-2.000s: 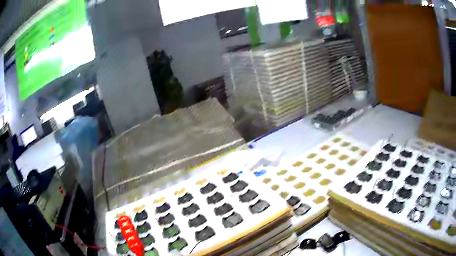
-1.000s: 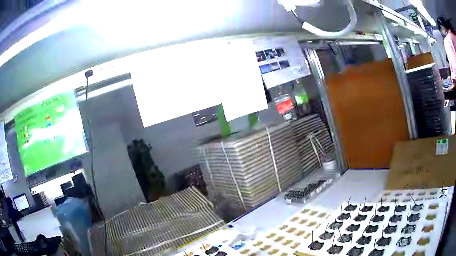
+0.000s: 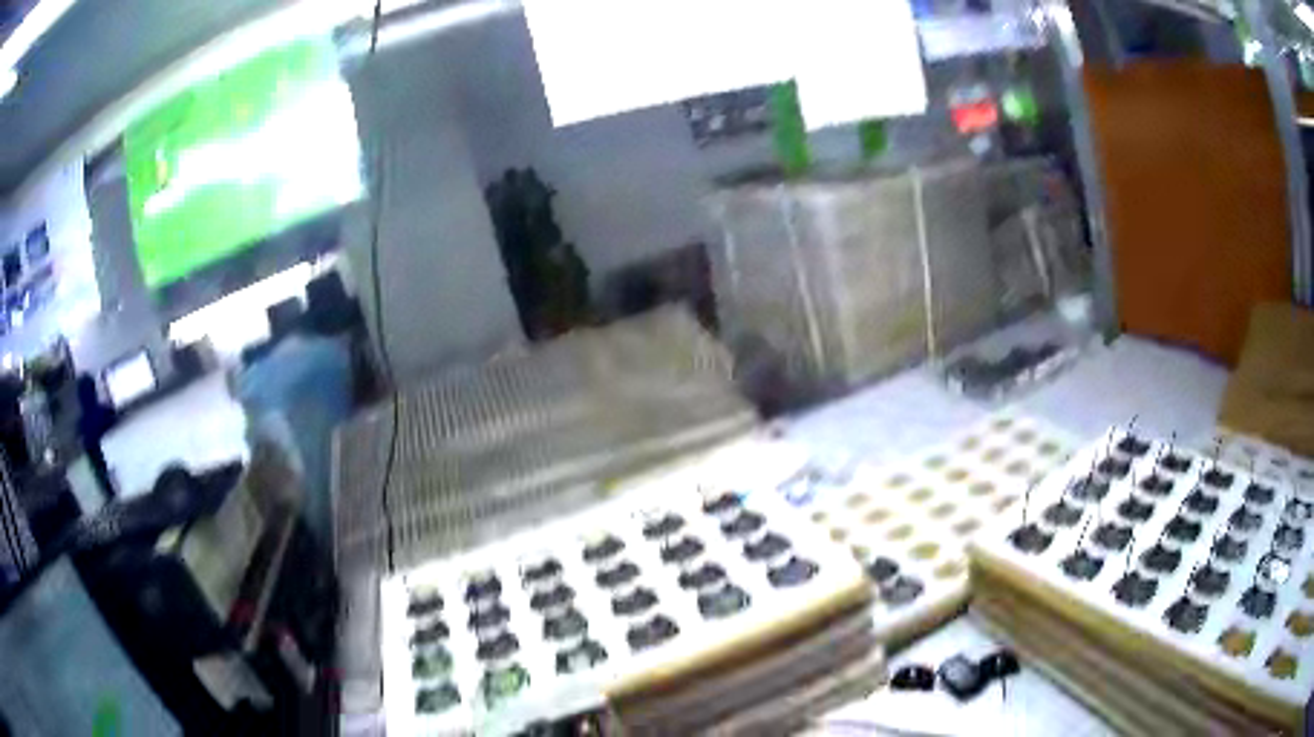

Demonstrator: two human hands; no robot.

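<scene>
No hand is clearly in view; the picture is blurred. A foam tray (image 3: 613, 583) with rows of dark wired modules (image 3: 650, 631) lies nearest, on a thick stack. Several modules at its left look greenish. A second foam tray (image 3: 1225, 554) at the right, also on a thick stack, holds rows of modules with thin leads sticking up; some of its cutouts are tan and empty. Between them a mostly empty foam tray (image 3: 944, 497) holds a few dark modules at its near left. Loose black parts (image 3: 957, 674) lie on the bench between the stacks.
A ribbed covered tray stack (image 3: 548, 425) stands behind the near tray, and a strapped tray stack (image 3: 865, 267) at the back. A small grey tray (image 3: 1009, 369) sits beside it. A cardboard sheet (image 3: 1271, 377) is at the right edge. A person in blue (image 3: 300, 410) is at the left.
The view swung up and right, then back down and left. The near tray and loose black parts are in view again. The red handle seen two seconds ago no longer shows.
</scene>
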